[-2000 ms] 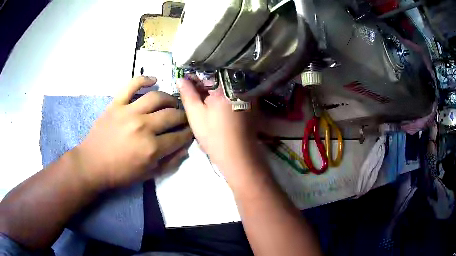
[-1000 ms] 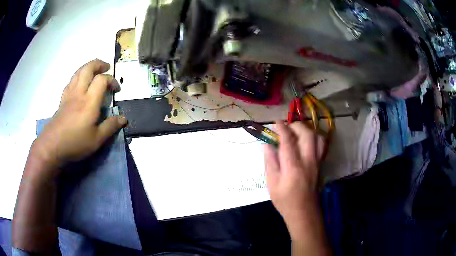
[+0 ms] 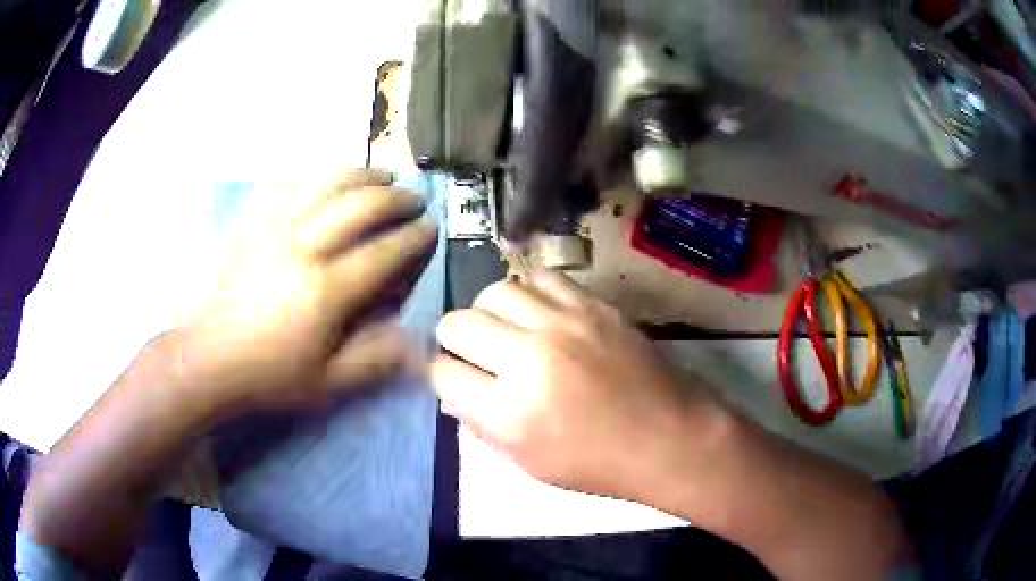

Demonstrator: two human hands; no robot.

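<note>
The pale blue-grey facing piece (image 3: 341, 488) lies on the white table left of the needle area, with a dark fabric edge along its right side. My left hand (image 3: 329, 284) is blurred and lies over the piece, fingers bent; whether it grips the cloth cannot be told. My right hand (image 3: 557, 375) is in front of the presser foot (image 3: 471, 208), its fingers curled at the fabric's right edge; its fingertips are partly hidden. The sewing machine head (image 3: 466, 91) is above both hands.
Red-and-yellow-handled scissors (image 3: 809, 358) lie right of my right hand, with green-yellow snips (image 3: 900, 386) beside them. A dark phone-like rectangle (image 3: 707, 233) sits on a red pad behind. Fabric scraps (image 3: 949, 386) hang at the right. A white round object (image 3: 119, 32) is far left.
My right hand has left the scissors and snips and moved left to the needle area. The snips now lie right of the scissors. My left hand and the facing piece have moved closer to the presser foot.
</note>
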